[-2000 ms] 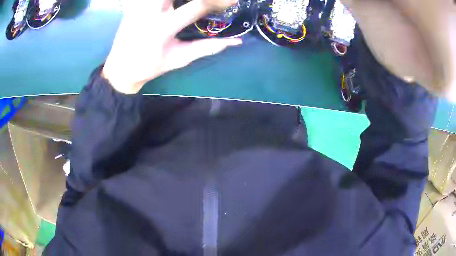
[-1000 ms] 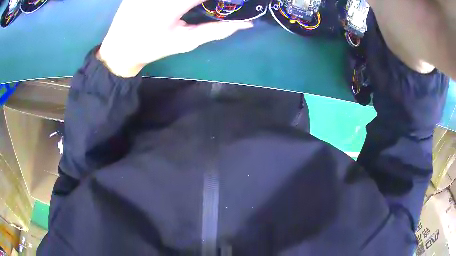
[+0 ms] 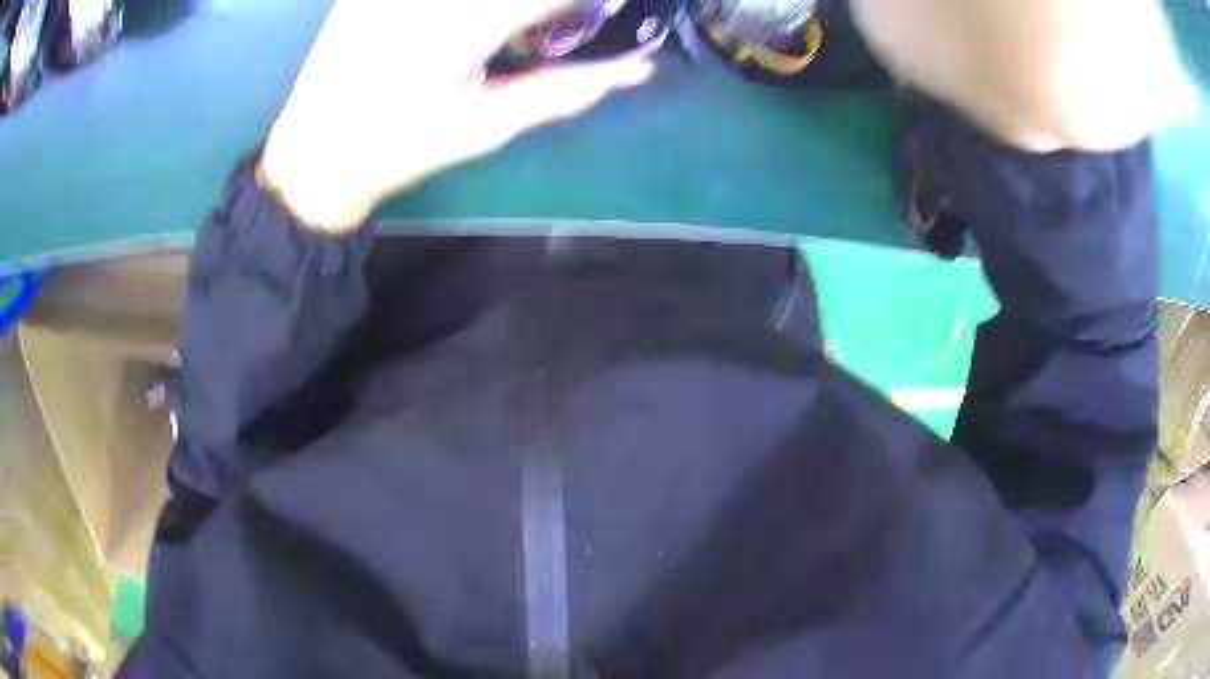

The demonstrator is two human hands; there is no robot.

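My left hand (image 3: 411, 100) is at the top, partly cut off, its thumb along the near edge of a black housing (image 3: 571, 29) with thin wires in it, which it steadies on the bench. Its fingertips are out of the picture. A second black housing (image 3: 783, 60) with a pale board and a yellow wire loop lies just to the right. My right hand (image 3: 1028, 66) is cut off by the top edge; only the wrist and back part show, blurred. Its fingers and anything in them are hidden.
The green mat (image 3: 664, 173) covers the bench, with its edge just before my body. More black units (image 3: 90, 27) are at the far left. Another dark piece (image 3: 940, 219) lies by my right sleeve. Brown cartons (image 3: 1168, 597) stand below at both sides.
The view has shifted, and the housings sit closer to the top edge. My right wrist has moved left and covers the unit on the right. My left hand stays at its housing.
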